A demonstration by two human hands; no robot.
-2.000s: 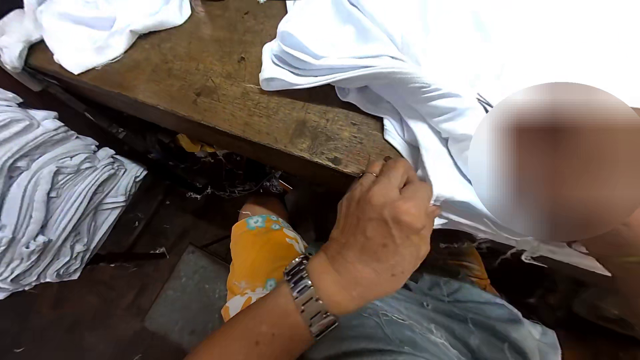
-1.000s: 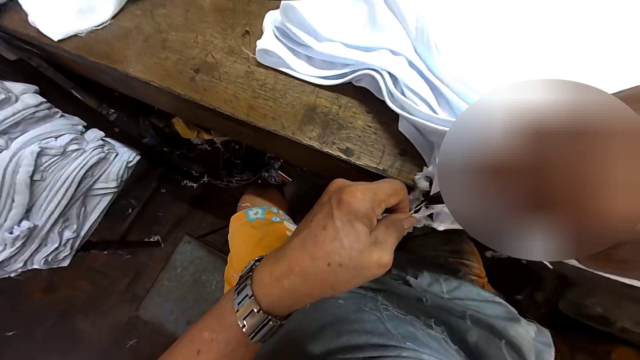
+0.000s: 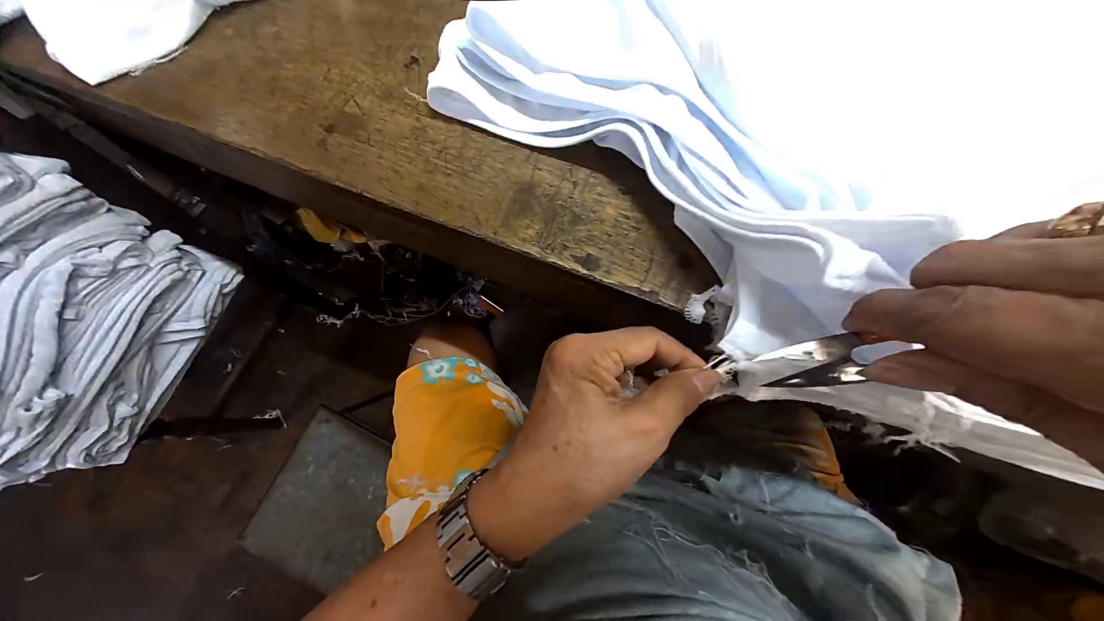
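Observation:
White fabric pieces (image 3: 759, 155) lie in folds over the edge of a worn wooden table (image 3: 517, 190), with frayed thread ends hanging down. My left hand (image 3: 604, 423), a metal-band watch on its wrist, pinches the threads (image 3: 724, 366) at the fabric's lower corner between thumb and forefinger. My right hand (image 3: 992, 319) comes in from the right edge and holds small metal thread snips (image 3: 819, 362). The blades are apart and point left at the fabric by the pinched threads. Part of the right hand lies outside the view.
A stack of folded whitish cloths (image 3: 95, 319) lies at the left, below table height. Another white cloth (image 3: 121, 34) rests on the table's upper left. Under the table edge hang tangled threads (image 3: 388, 285). A flat grey plate (image 3: 319, 500) is low down, beside my knee in orange floral cloth (image 3: 457, 431).
The snips have come into plain sight in my right hand, which was masked by a blur in both earlier frames. My left hand has moved from the table edge to the threads.

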